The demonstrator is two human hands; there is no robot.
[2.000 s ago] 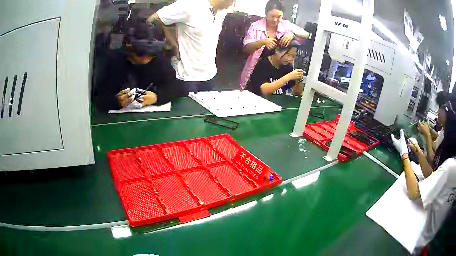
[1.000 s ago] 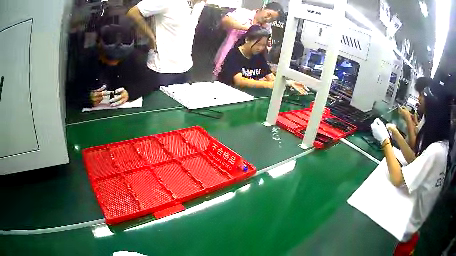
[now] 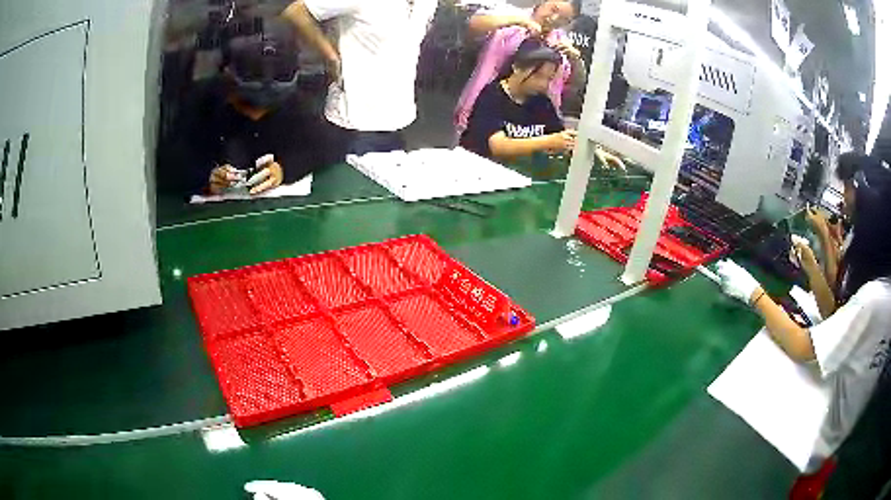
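Only a small part of a white-gloved hand, seemingly my left hand [image 3: 281,490], shows at the bottom edge, left of centre. It is cut off by the edge, so its grip and anything it holds are hidden. My right hand is out of the picture. Nearest in front lies a flat red plastic basket [image 3: 332,398] with a mesh floor and several shallow compartments. Lettering and a small blue spot show at its right end. No parts show in it. The gloved hand is below the basket and apart from it.
A shiny green belt [image 3: 547,410] runs across. A light-grey cabinet [image 3: 59,195] stands left. White uprights [image 3: 660,181] stand before another red basket [image 3: 608,232] with dark parts. People work opposite around a white board [image 3: 440,174]; a white-gloved person [image 3: 855,327] is at right.
The view swung left-to-right and back, shifting the scene. More of the white glove now shows at the bottom edge. The right-hand worker's gloved hand has lowered toward the belt. The near basket stays on the belt.
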